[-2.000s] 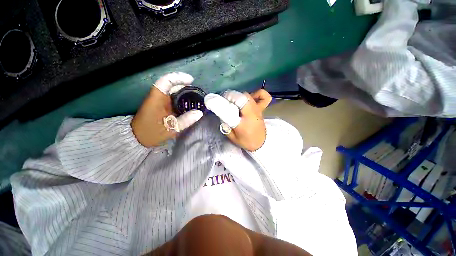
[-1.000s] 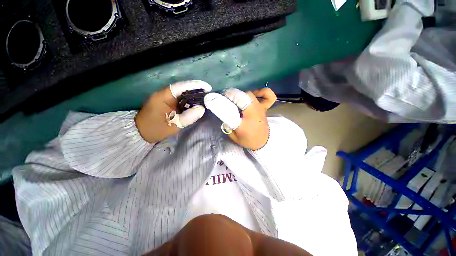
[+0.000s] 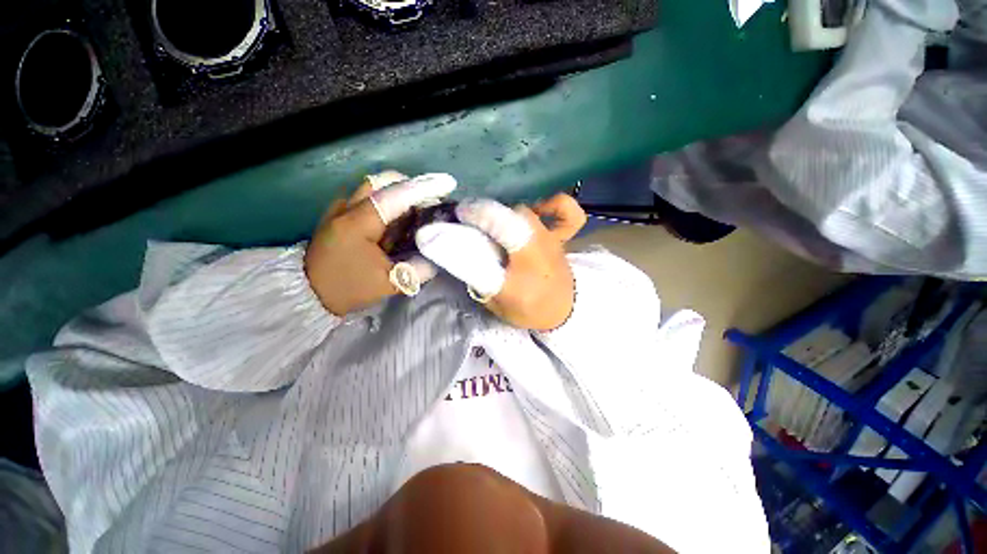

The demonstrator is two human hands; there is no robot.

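A dark round watch unit (image 3: pixel 405 229) is between my two hands above my lap, mostly hidden by the fingers. My left hand (image 3: pixel 363 240), with white finger cots, grips it from the left side. My right hand (image 3: pixel 517 260), also with white finger cots, covers its right side with thumb and finger. I cannot tell whether a cloth is in the right fingers. The black foam tray (image 3: pixel 325 92) at the upper left holds several watch units with dark faces and silvery rims, such as one unit (image 3: pixel 211 27).
The green bench (image 3: pixel 455 146) runs behind my hands. Another person's striped sleeve (image 3: pixel 855 184) is at the upper right, by a pale device (image 3: pixel 817 24). A blue rack (image 3: pixel 855 390) with white cartons stands at the lower right.
The unit has been turned in my fingers, and my right thumb has moved left over it, hiding more of it. The tray has shifted slightly right and up in the view.
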